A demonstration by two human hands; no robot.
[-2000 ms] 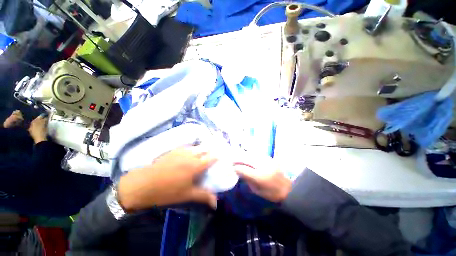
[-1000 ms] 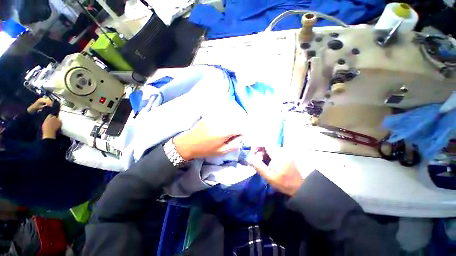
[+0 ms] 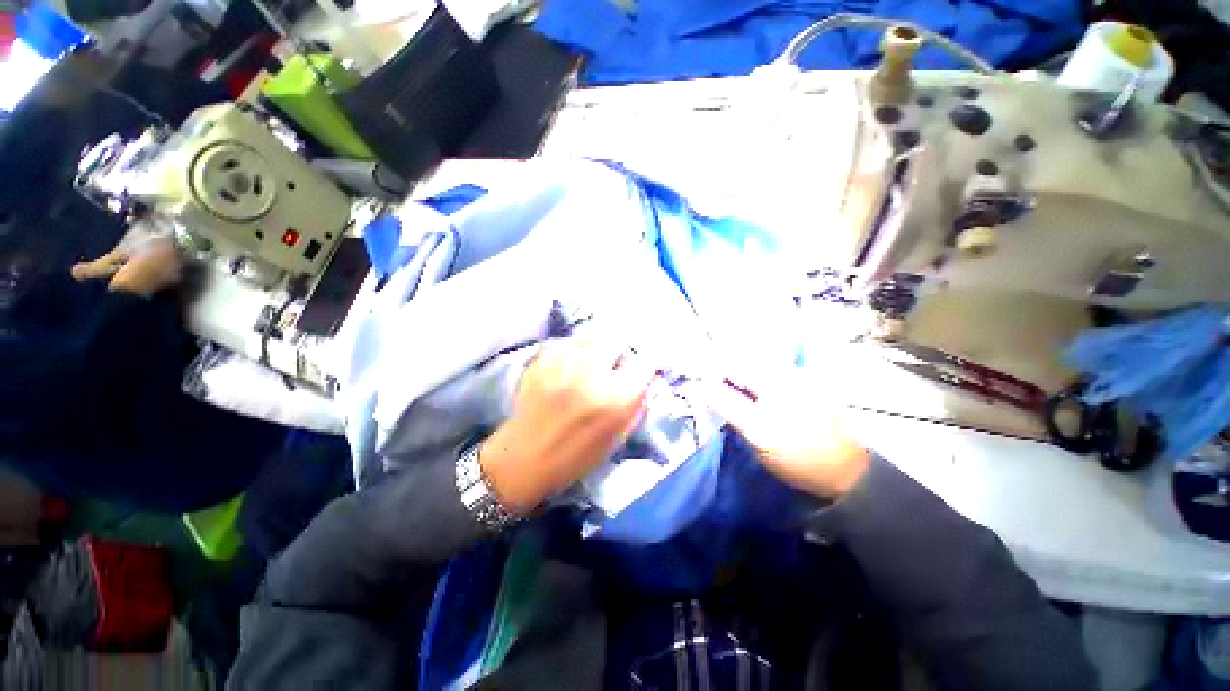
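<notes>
The light-blue garment [image 3: 486, 250] lies in a soft heap left of the needle area, bleached white in places, with royal-blue edges. My left hand [image 3: 573, 412], with a metal watch at the wrist, is closed on the garment's near part. My right hand [image 3: 809, 439] is just right of it, its fingers washed out by glare at the cloth; it seems to pinch the garment edge. A small dark-red spot shows by its fingertips. The needle area [image 3: 850, 294] of the cream sewing machine [image 3: 1039, 230] is beyond my right hand; no cloth is clearly seen under it.
Dark-red snips [image 3: 978, 378] and black-handled scissors [image 3: 1106, 425] lie by the machine base. Light-blue strands [image 3: 1160, 371] hang at right. A thread cone [image 3: 1117, 61] and royal-blue cloth [image 3: 755, 38] are behind. A second machine [image 3: 250, 189] and another person's hand [image 3: 142, 267] are at left.
My left hand first moved off the white cloth patch near the lap, then closed on the garment nearer my right hand. A light-blue flap now hangs below the hands. The view has shifted slightly.
</notes>
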